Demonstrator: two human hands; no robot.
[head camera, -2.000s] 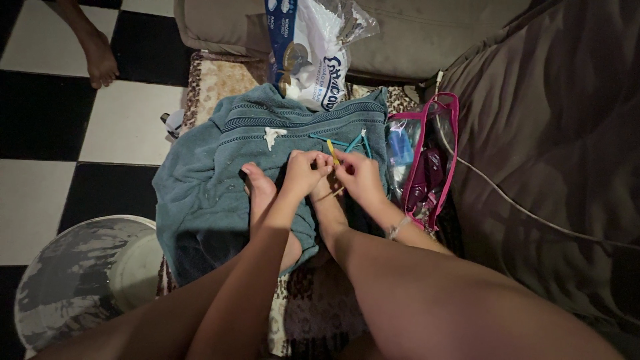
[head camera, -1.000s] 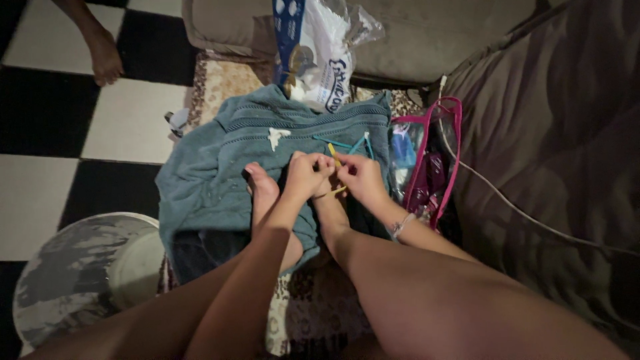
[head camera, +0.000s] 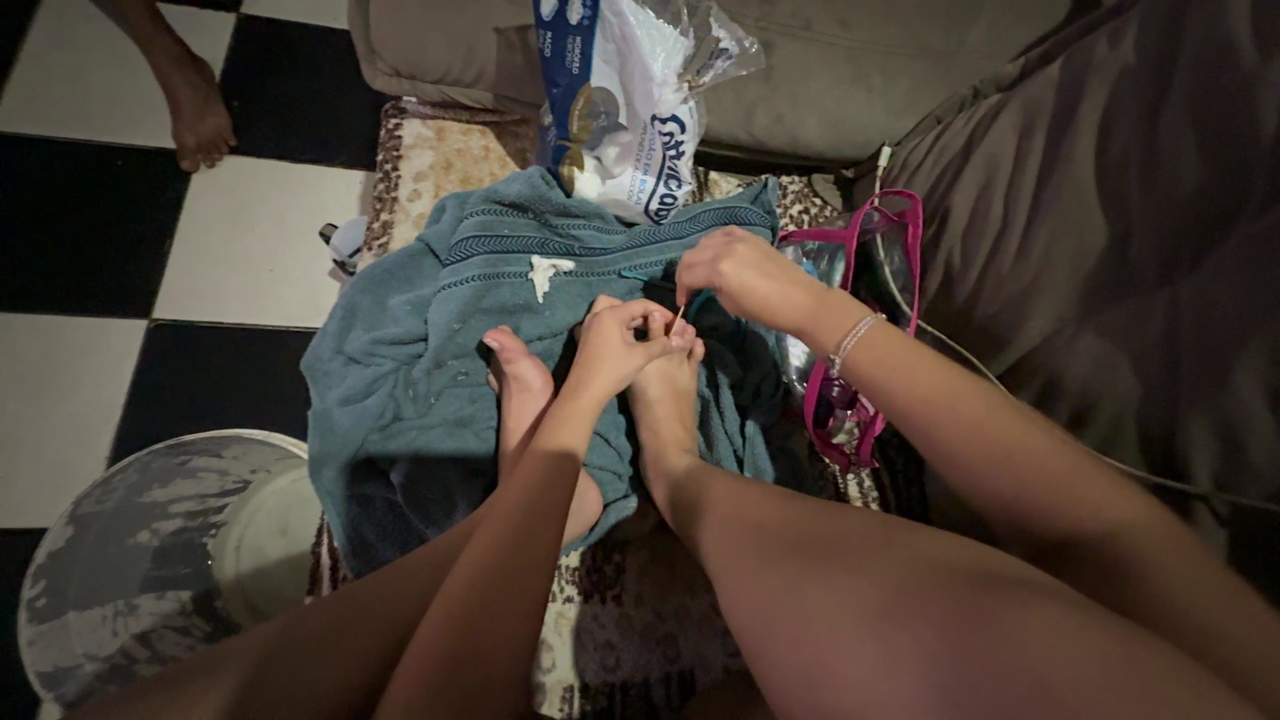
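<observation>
My left hand (head camera: 625, 340) has its fingers around the toes of my right foot (head camera: 665, 400), which rests on a blue-green towel (head camera: 400, 350). Just above those toes, my right hand (head camera: 735, 265) pinches a thin wooden stick (head camera: 678, 318), its lower end at a toe. Partly under my right hand lies a turquoise item (head camera: 705, 300), mostly hidden. A torn piece of white cotton (head camera: 547, 275) is on the towel, up and left of my left hand. My left foot (head camera: 520, 375) rests sole up on the towel.
An opened cotton bag (head camera: 640, 120) lies beyond the towel. Right of the towel stands a clear pouch with pink trim (head camera: 860, 235), beside a white cable (head camera: 960, 350). A bucket (head camera: 120, 560) is at lower left. Another person's foot (head camera: 200, 115) is on the checkered floor.
My right hand has moved up and away from my left hand and now holds a thin stick. The yellow item seen earlier between my hands is no longer visible.
</observation>
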